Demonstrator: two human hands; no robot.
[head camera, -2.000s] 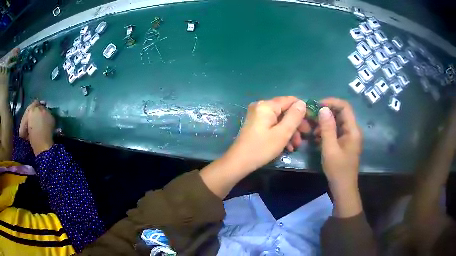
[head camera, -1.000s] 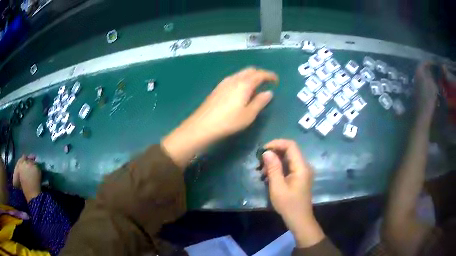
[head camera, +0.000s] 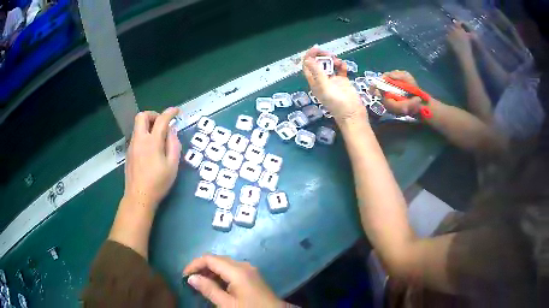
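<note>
My left hand (head camera: 150, 159) is at the pale rail, left of the housings, its fingertips closed on a white housing (head camera: 174, 123). Only a pale edge of that housing shows. My right hand (head camera: 232, 283) is low in the picture, cut off by the bottom edge. Its thumb and finger pinch a small dark green piece (head camera: 188, 278), possibly a circuit board, mostly hidden. Several white square housings with dark slots (head camera: 232, 159) lie face up in loose rows between my hands and to their right.
Greyer, clearer units (head camera: 304, 138) lie beyond the white rows. Another worker's hand (head camera: 337, 90) holds up a unit, and the other grips red-orange cutters (head camera: 406, 93). A pale metal rail (head camera: 241, 96) and an upright post (head camera: 108, 66) border the bench. Loose wires (head camera: 12, 289) lie bottom left.
The view has swung right, bringing the white rows to the middle. My left hand has moved from above the bench to the rail-side housing and closed on it. My right hand still pinches the dark piece.
</note>
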